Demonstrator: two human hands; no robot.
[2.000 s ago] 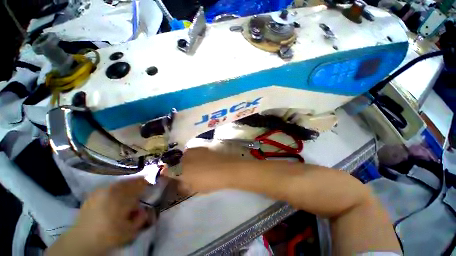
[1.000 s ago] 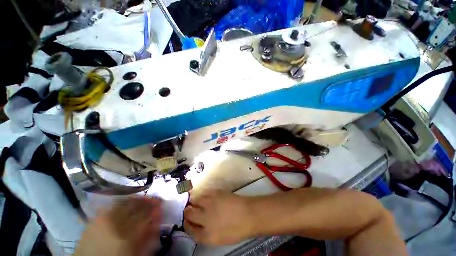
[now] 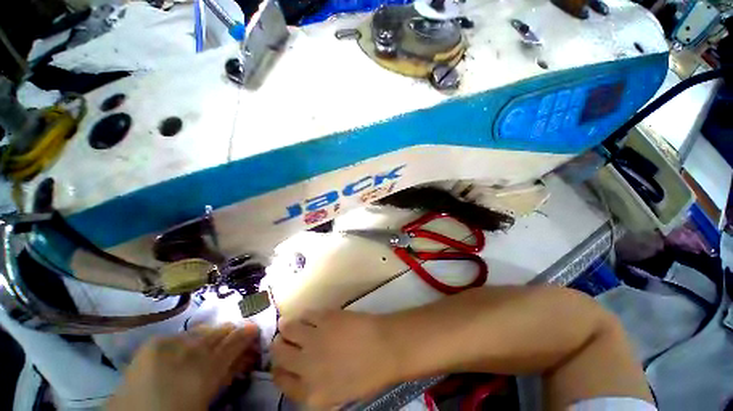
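Note:
My left hand lies flat, fingers together, on pale cloth just in front of the needle area of the white and blue sewing machine. My right hand is beside it to the right, fingers curled down at the cloth's edge on the machine bed. A dark edge shows between the hands. The fingertips and most of the cloth are partly hidden, so a grip by either hand cannot be made out.
Red-handled scissors lie on the bed under the arm, before a dark brush-like tuft. A pale tray with dark-handled scissors is at the right. Yellow cord wraps a post at the left.
The hands were blurred at the needle two seconds ago, then moved toward me with the cloth. Since one second ago, my left hand has flattened beside the right. The view has shifted closer.

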